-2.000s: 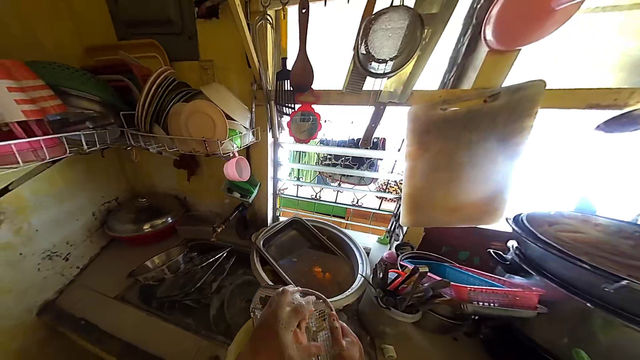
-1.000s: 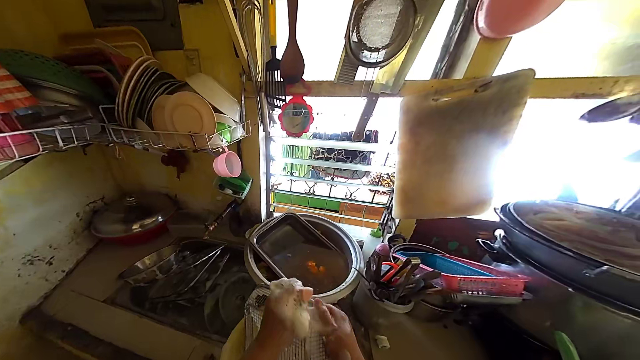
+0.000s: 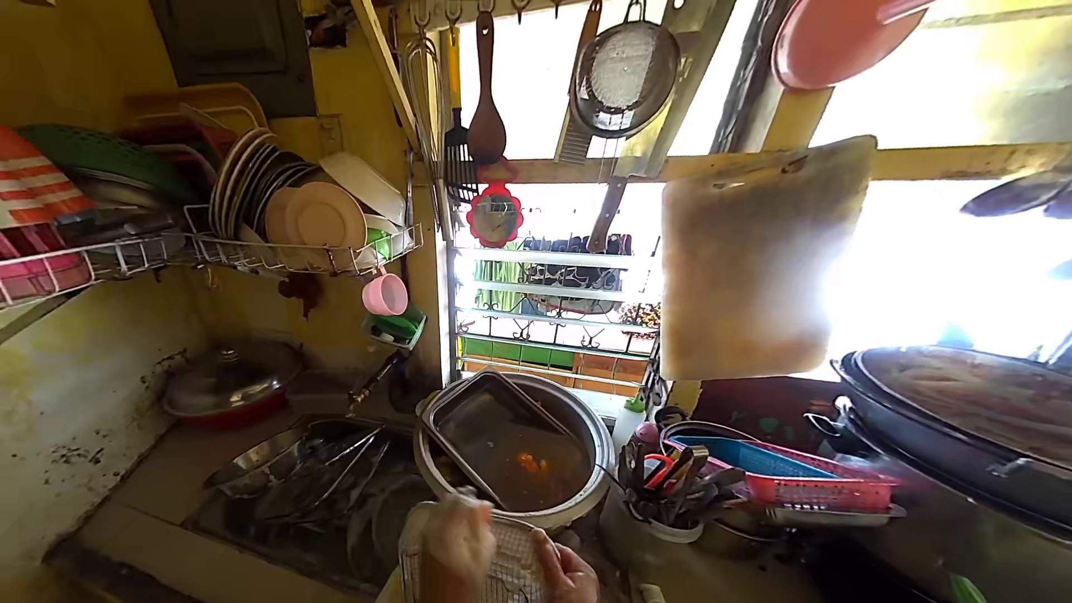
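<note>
Low in the view is a wire-mesh basket (image 3: pixel 512 559). My right hand (image 3: pixel 567 572) grips its right rim, thumb on top. Over the basket's left part is my left hand (image 3: pixel 461 536), blurred and closed up; whether it holds something cannot be told. Just beyond the basket stands a large round metal basin (image 3: pixel 599 452) of murky water, with a rectangular metal tray (image 3: pixel 456 448) leaning in it and something orange (image 3: pixel 531 463) in the water.
A sink (image 3: pixel 251 523) with metal bowls and utensils lies left. At right are a tub of cutlery (image 3: pixel 670 532), a pink plastic basket (image 3: pixel 821 492) and large dark pans (image 3: pixel 963 419). A dish rack (image 3: pixel 293 255) hangs upper left, a cutting board (image 3: pixel 754 268) by the window.
My left hand has shifted a little left over the mesh basket, apart from my right hand, and more of the mesh shows between them. The basin and tray have stayed in place.
</note>
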